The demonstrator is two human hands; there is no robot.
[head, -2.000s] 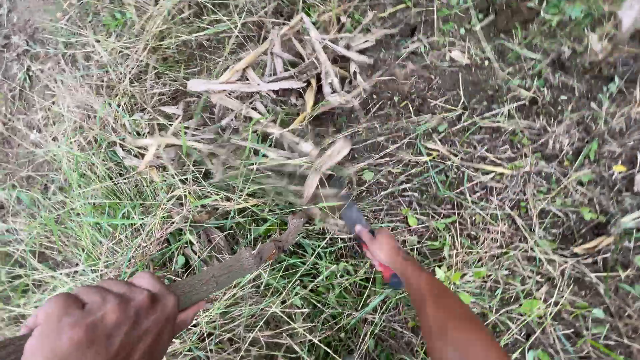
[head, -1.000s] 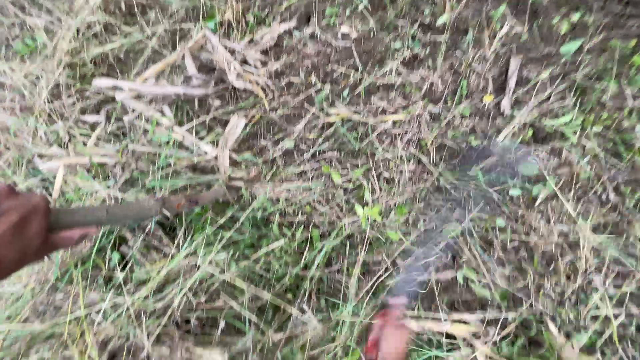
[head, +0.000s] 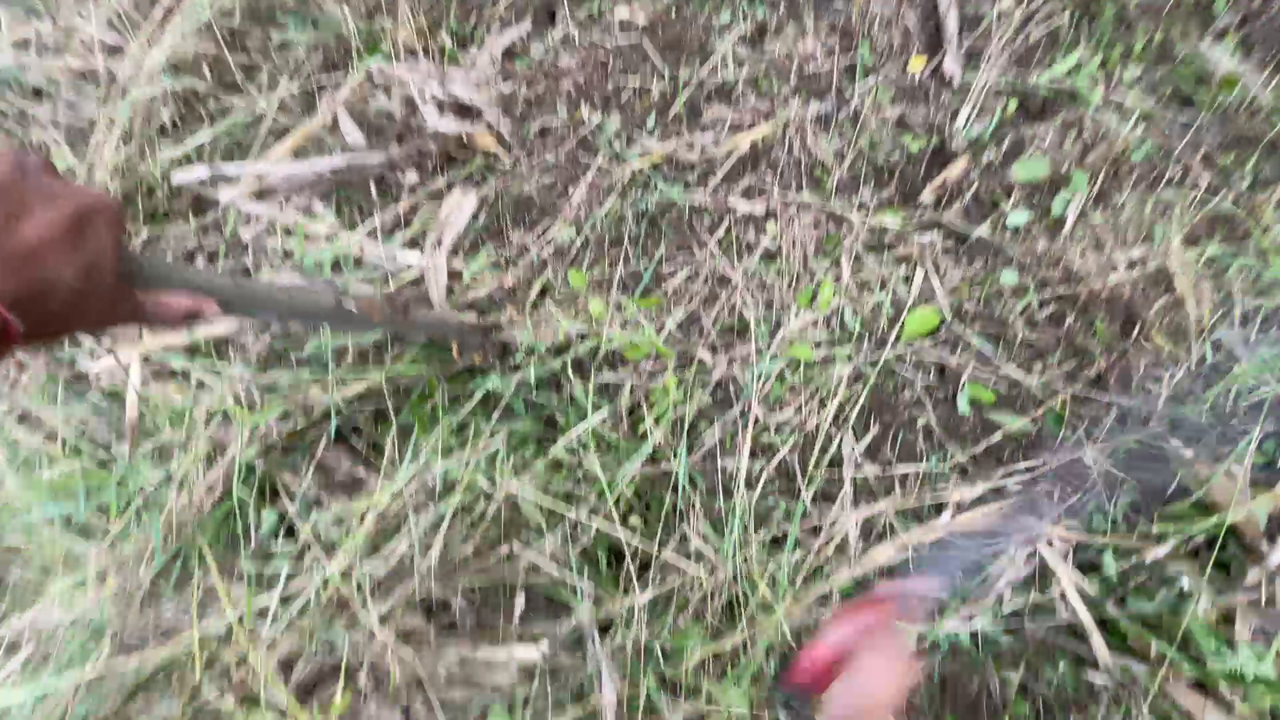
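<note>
At the left edge of the head view, my left hand (head: 65,250) is closed around a wooden stick (head: 300,302). The stick's far end lies low over the grass, pointing right. Low in the frame, right of centre, my right hand (head: 875,675) grips the red handle of a bladed hand tool (head: 985,545). Its dark grey blade is badly blurred and slants up to the right over grass and dry stalks, so its exact shape and tip cannot be told. The two hands are far apart.
Grass and weeds (head: 640,480) cover the ground, mixed with dry stems. Pale dry husks or bark strips (head: 285,172) lie at the upper left, with another pale strip (head: 450,240) near the stick's end. Brown soil shows between the plants.
Two seconds ago the blade was beside the stick's end; by one second ago my right hand had swung it away to the right. The stick remains in my left hand. The view has shifted.
</note>
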